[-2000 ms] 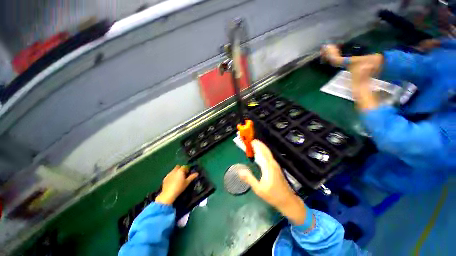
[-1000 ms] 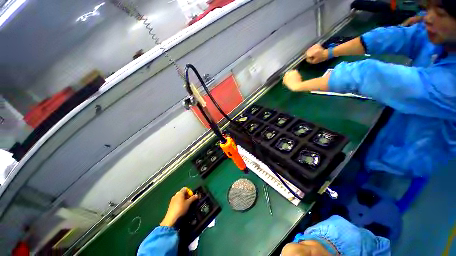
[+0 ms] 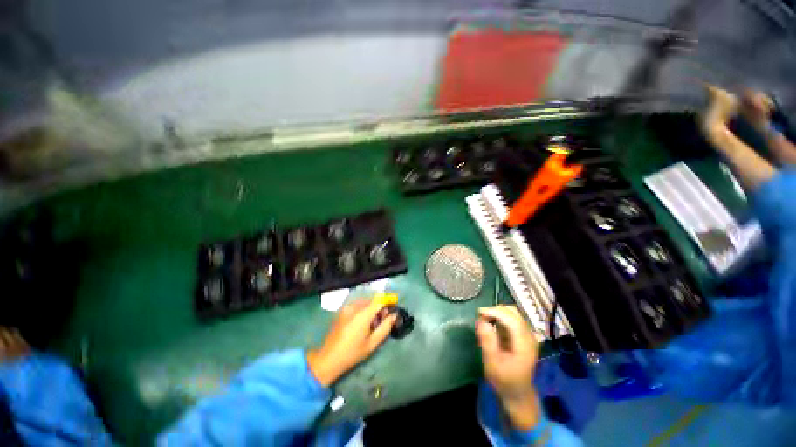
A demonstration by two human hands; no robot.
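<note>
My left hand [image 3: 353, 340] grips a small dark electronic module [image 3: 400, 323] above the green mat, with a yellow item [image 3: 385, 300] at the fingertips. My right hand [image 3: 511, 356] is low, right of the screw dish [image 3: 454, 272], fingers curled. The thin tweezers [image 3: 497, 290] show just above its fingertips; blur hides whether it grips them. The orange electric screwdriver [image 3: 543, 190] hangs untouched, its tip over the white slotted rack [image 3: 515, 253]. The ten-pocket foam tray [image 3: 301, 262] lies at left with modules in its pockets and one pocket at its right end empty.
Stacked foam trays [image 3: 602, 262] stand right of the rack. Another foam tray [image 3: 449, 163] lies at the back. White scraps [image 3: 334, 299] lie by the left tray. Another person's hands and blue sleeves [image 3: 775, 205] are at right, near a white tray [image 3: 703, 214]; another blue sleeve [image 3: 48, 393] is at lower left.
My left hand has moved off the foam tray with a module. My right hand has come from the bottom edge to beside the tweezers. The view has turned and shifted.
</note>
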